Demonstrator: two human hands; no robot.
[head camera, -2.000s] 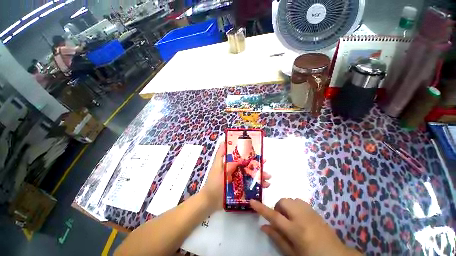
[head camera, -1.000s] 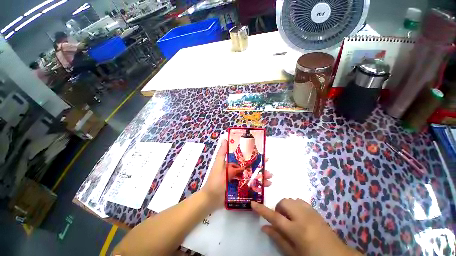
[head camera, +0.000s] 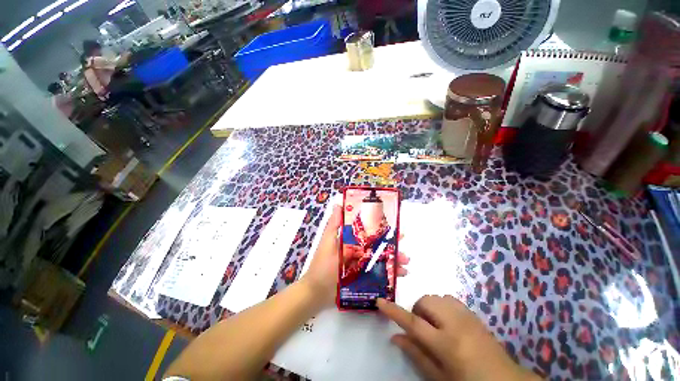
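Note:
A smartphone (head camera: 368, 249) with a red edge stands upright in the picture's middle, its lit screen showing a red and blue garment on a form. My left hand (head camera: 326, 257) is closed around it from the left and behind, with fingertips showing at its right edge. My right hand (head camera: 440, 331) is at the phone's lower right, index fingertip at the bottom of the screen, other fingers curled and holding nothing. A large white paper sheet (head camera: 432, 253) lies under the phone and hands. Its lower part passes under my forearms.
Paper sheets (head camera: 205, 257) lie at left on the leopard-print cover (head camera: 522, 253). A picture strip (head camera: 403, 146) lies beyond the phone. A lidded jar (head camera: 471, 119), black flask (head camera: 548, 130), calendar (head camera: 544, 74) and fan (head camera: 488, 30) stand behind right. A pen-like item (head camera: 611, 234) lies right.
The picture on the phone screen has changed. The view has shifted slightly, so the background sits a little differently. Both hands keep nearly the same pose, with the right fingertip still at the screen's bottom.

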